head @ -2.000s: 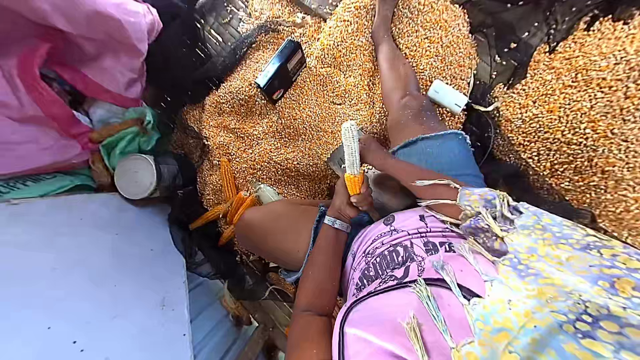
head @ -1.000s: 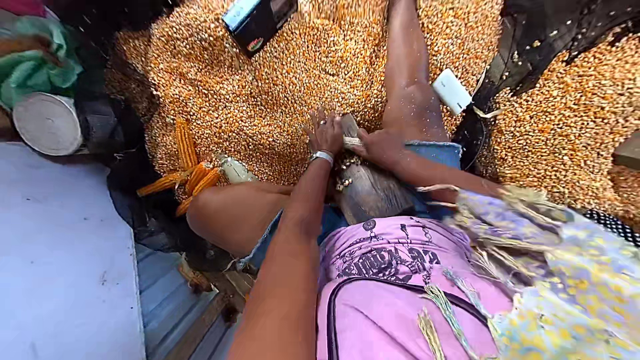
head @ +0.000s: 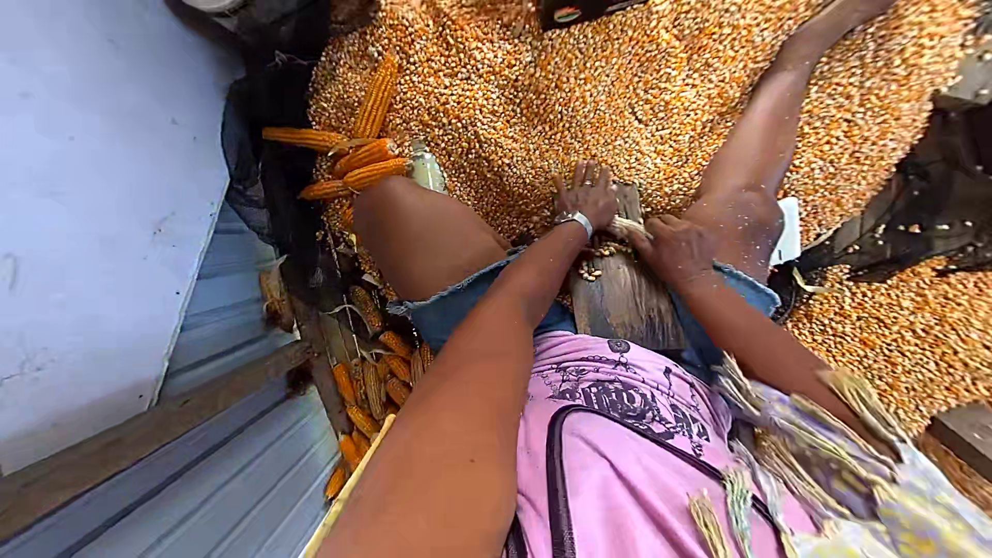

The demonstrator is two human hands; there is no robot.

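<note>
A mostly stripped corn cob [head: 629, 227] lies across a worn wooden board [head: 628, 306] between my thighs. My right hand [head: 680, 246] grips the cob's near right end with bent fingers. At its other end my left hand [head: 587, 195], with a ring and a pale wristband, has its palm against the cob and its fingers stretched forward; its thumb is hidden. Loose kernels [head: 590, 271] rest on the board below the cob. Around my legs spreads a large heap of corn kernels [head: 511, 101].
Orange unshelled cobs [head: 376, 155] lie beside my left knee near a pale green object [head: 426, 169]. More cobs [head: 374, 380] are piled lower left. A dark box [head: 589, 9] stands at the top; a white device [head: 788, 232] is beside my right knee. A white panel [head: 101, 194] stands left.
The cob was upright in my hands two seconds ago, with yellow kernels at its lower end; it now lies low across the board. Both hands have come down to the board. The view has shifted.
</note>
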